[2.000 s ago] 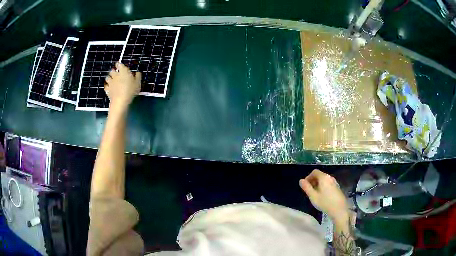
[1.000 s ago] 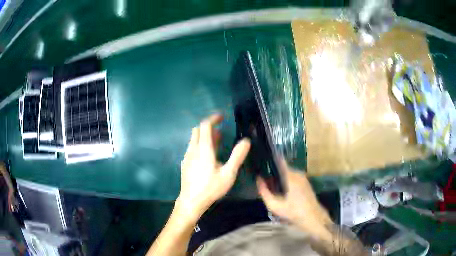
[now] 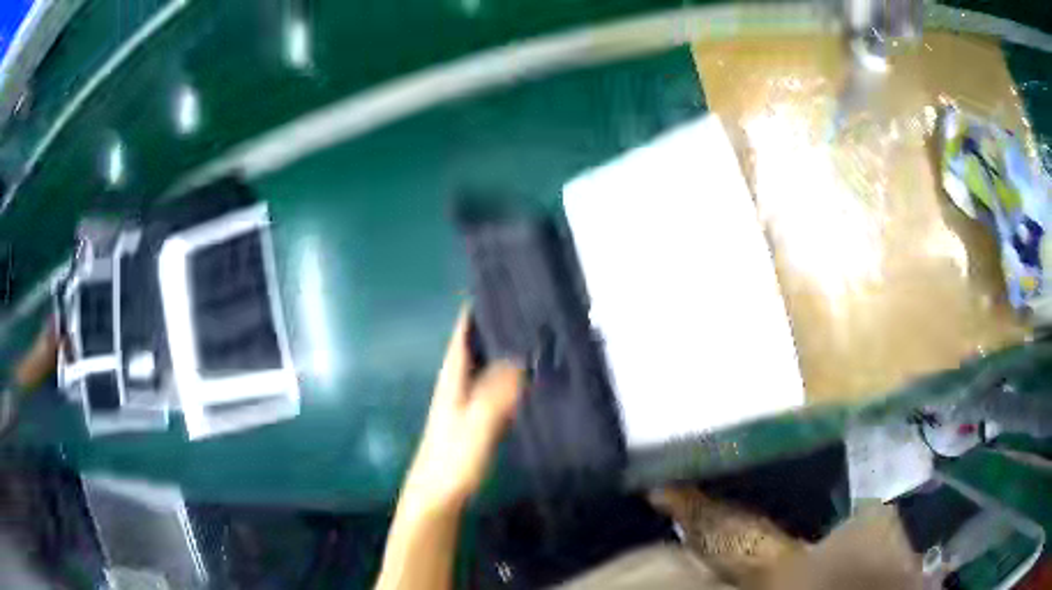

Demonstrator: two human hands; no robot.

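Observation:
A black back housing (image 3: 536,334), blurred, stands tilted near the middle of the green bench. My left hand (image 3: 467,421) holds its left side, thumb over the black surface. A solar panel (image 3: 686,288) lies with its plain white underside up, just right of the housing, its right part over the cardboard's edge. My right forearm (image 3: 738,536) shows at the bottom, blurred; my right hand is hidden behind or below the housing, so its grip cannot be told.
Overlapping panels (image 3: 237,317) lie at the left of the green bench (image 3: 358,231). Another person's hand (image 3: 40,357) is at the far left. A tan cardboard mat (image 3: 911,288) and a patterned cloth rag (image 3: 1004,196) are at right. A metal fixture (image 3: 877,35) stands above the mat.
My left hand has taken hold of the housing, which stood nearly edge-on in my right hand. The panel's white underside now shows beside it. Another person's hand has come to the left panels.

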